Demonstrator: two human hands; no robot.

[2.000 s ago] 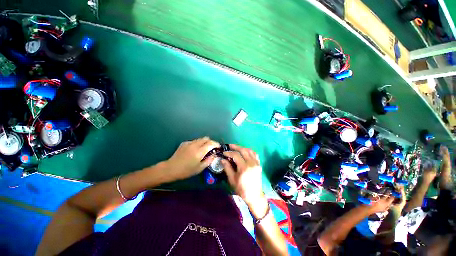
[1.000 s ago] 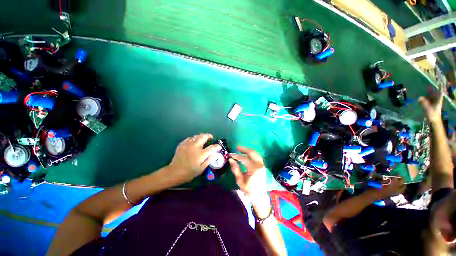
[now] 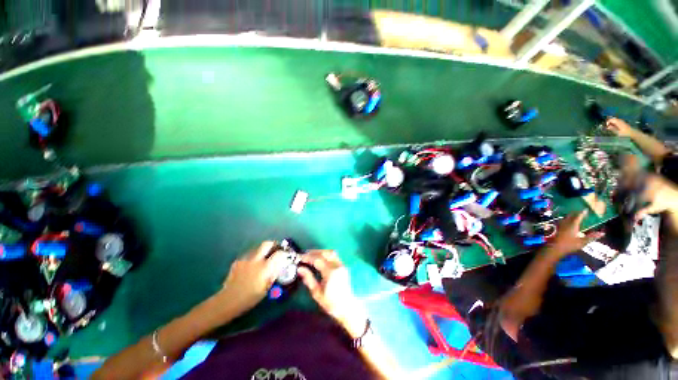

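Observation:
A small black housing (image 3: 287, 267) with a round silver-white disc and a blue cylinder end at its lower side is held just above the bench's front edge. My left hand (image 3: 253, 278) grips it from the left, fingers over its upper edge. My right hand (image 3: 328, 280) is at its right side, with thumb and fingertips at the edge of the disc. The fingertips are blurred, and any small part or wire between them cannot be made out.
Heaps of wired units lie at left (image 3: 74, 300) and right (image 3: 443, 165). A pale rectangular piece (image 3: 299, 201) lies beyond my hands. Spaced units (image 3: 360, 98) sit on the green belt. A neighbouring person's hands (image 3: 571, 236) are at right, near a red stool (image 3: 438, 319).
The view has turned, so the bench and belt edges now run more level. My right fingers have closed in against the unit's edge. The neighbouring person's arms have moved.

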